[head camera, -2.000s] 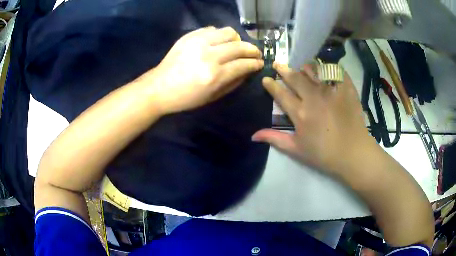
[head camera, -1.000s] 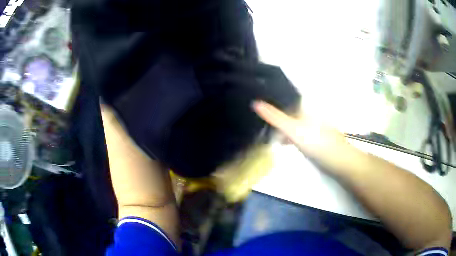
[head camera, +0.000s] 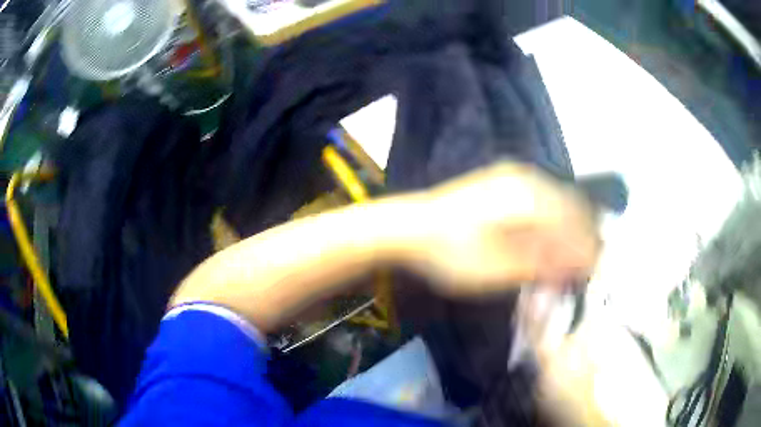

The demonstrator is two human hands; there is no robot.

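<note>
A large navy-black garment (head camera: 476, 108) lies over the left part of the white table and hangs down towards my lap. My left hand (head camera: 526, 229) is blurred, reaches across the garment and has its fingers curled. A small dark piece (head camera: 605, 192) sticks out just beyond it; I cannot tell whether the hand holds it. My right hand (head camera: 580, 367) is a pale blur just below my left fingers, cut off by the lower edge. A whitish and dark patch shows between the hands, too smeared to name. Whether either hand grips anything cannot be told.
A dark garment heap (head camera: 125, 192) hangs at the left beside a yellow-edged frame (head camera: 35, 254). A round grey fan-like object (head camera: 117, 33) is at the top left. Black shears (head camera: 697, 400) lie at the lower right on the white table (head camera: 642, 133). The sewing machine's needle area is not visible.
The view has swung left, showing more of the hanging garments. The garment now lies stretched out rather than bunched before me. My left arm has come across towards my right hand, which is lower.
</note>
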